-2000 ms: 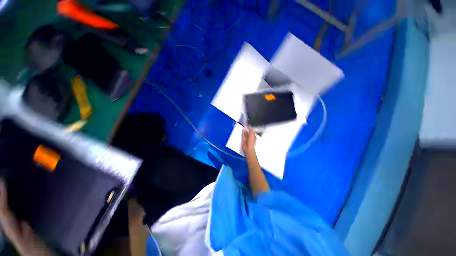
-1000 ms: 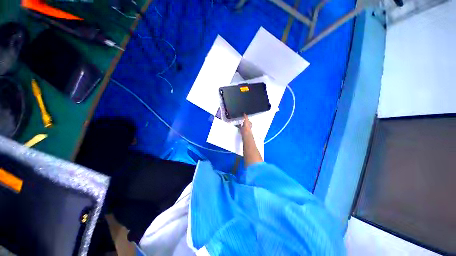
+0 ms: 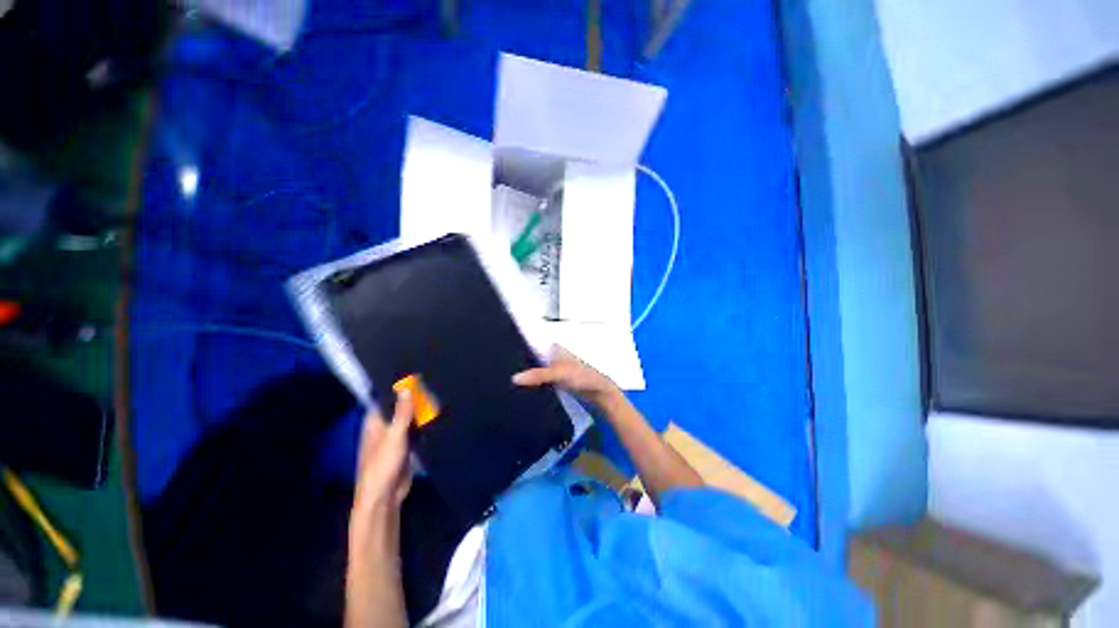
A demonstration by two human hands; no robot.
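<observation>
A flat black panel (image 3: 460,331) with an orange label (image 3: 417,400) lies on a silvery bubble-wrap sleeve (image 3: 322,321). Both hands hold it tilted in front of me, over the blue floor. My left hand (image 3: 387,448) grips the lower left edge, thumb at the label. My right hand (image 3: 567,375) grips the right edge, fingers on the black face. The fingers under the panel are hidden. An open white carton (image 3: 599,239) stands just behind the panel, with something white and green inside.
The green bench (image 3: 92,528) is at the left, with a yellow tool (image 3: 39,518) on it. Brown cardboard (image 3: 730,476) is near my right arm. A brown box (image 3: 969,577) is at lower right. A pale cable loops beside the carton.
A panel with an orange label has left the carton area and is now held close by both hands. My left hand has come over from the bench side. The view has shifted right.
</observation>
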